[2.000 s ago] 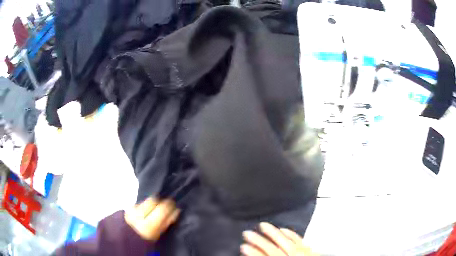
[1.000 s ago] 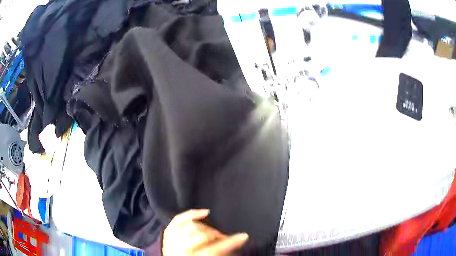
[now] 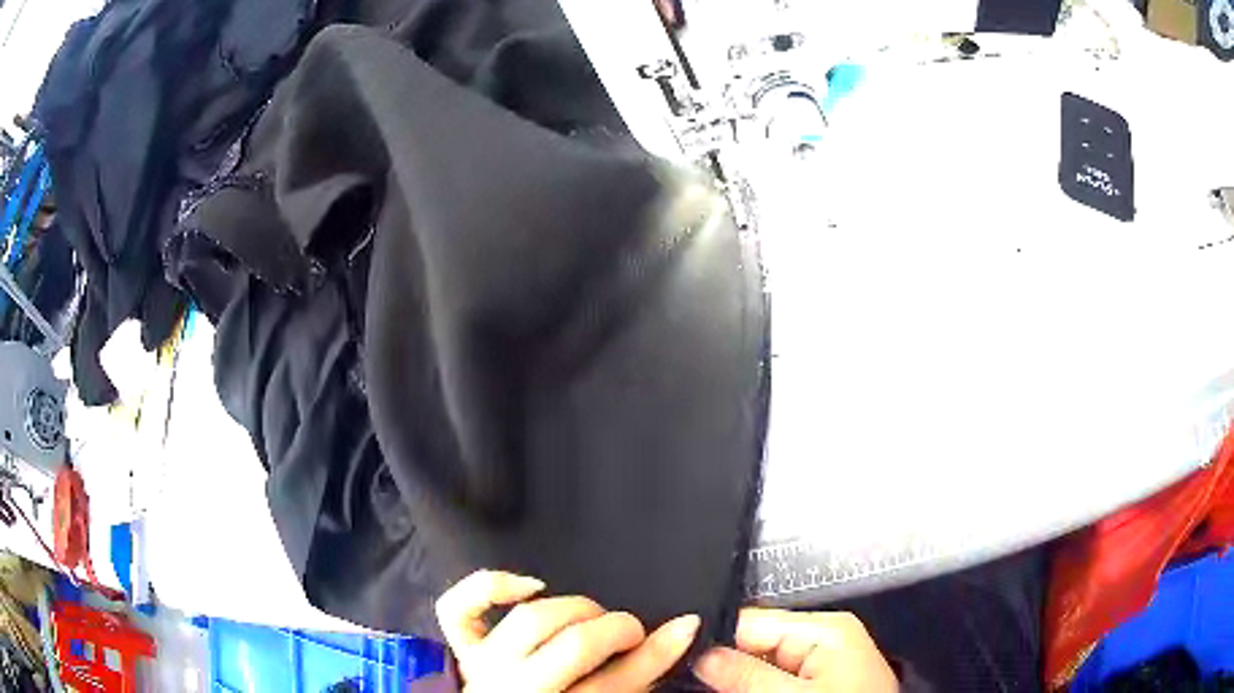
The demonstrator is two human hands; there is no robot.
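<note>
A black garment piece [image 3: 609,433] spreads over the white table, its right edge running from the presser foot [image 3: 717,169] down to the table's front edge. My left hand [image 3: 568,643] grips the cloth at the bottom centre, fingers curled over it. My right hand [image 3: 798,657] pinches the cloth's right edge between thumb and fingers, close beside my left hand. Both hands are partly cut off by the lower picture edge. The needle cannot be made out clearly.
More dark cloth [image 3: 163,122] is heaped at the back left. A black panel with white marks [image 3: 1096,156] lies on the right of the table [image 3: 947,366]. A ruler scale [image 3: 866,558] runs along the front edge. Blue bins [image 3: 291,657], a red stool [image 3: 106,650] and red cloth [image 3: 1137,555] are below.
The view has shifted right and down over the table. My right hand, out of view one second ago, is back and holds the cloth edge. My left hand has closed on the cloth.
</note>
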